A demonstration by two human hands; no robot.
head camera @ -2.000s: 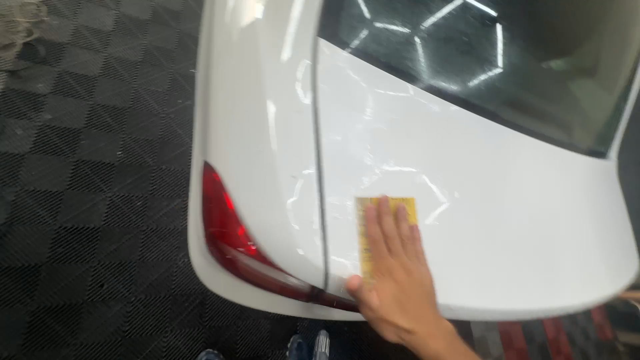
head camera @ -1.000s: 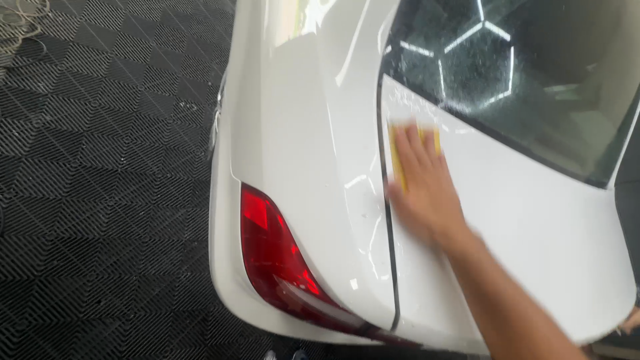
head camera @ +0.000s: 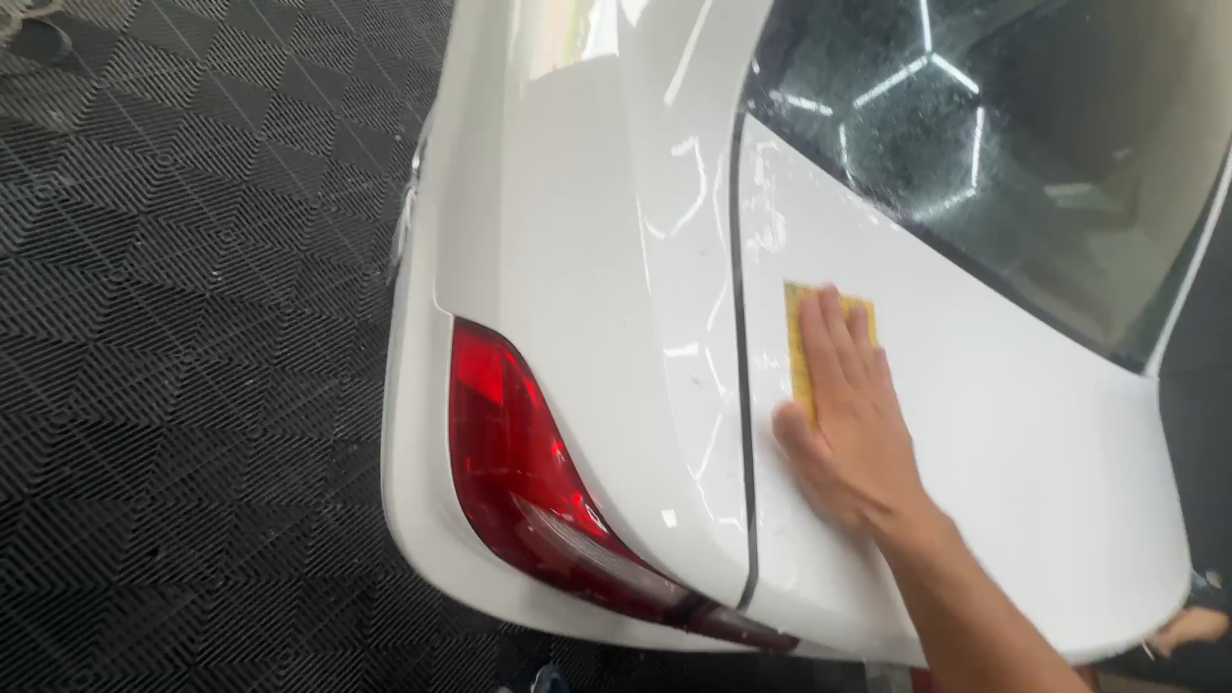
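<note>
My right hand (head camera: 852,433) lies palm down over a yellow pad (head camera: 801,351), pressing it flat against the white car's trunk lid (head camera: 1011,481). The thumb rests at the pad's lower left, and the fingers point up toward the rear window (head camera: 1020,144). A dark panel gap runs just left of the hand, between the lid and the rear fender (head camera: 577,212). Wet-looking streaks and light reflections show on the paint near the gap. Further left and lower sits the red tail light (head camera: 510,443). My left hand is out of view.
Dark ribbed floor tiles (head camera: 192,385) extend along the car's left side. Part of a shoe (head camera: 549,680) shows at the bottom edge. Near the car's lower right corner is a bare hand or foot (head camera: 1193,630), apart from my right hand. Pale coiled material (head camera: 14,19) lies at the top left.
Between the two earlier frames, my right hand moved up the trunk lid toward the rear window. Now it is lower again, further from the glass, with the yellow pad still under it.
</note>
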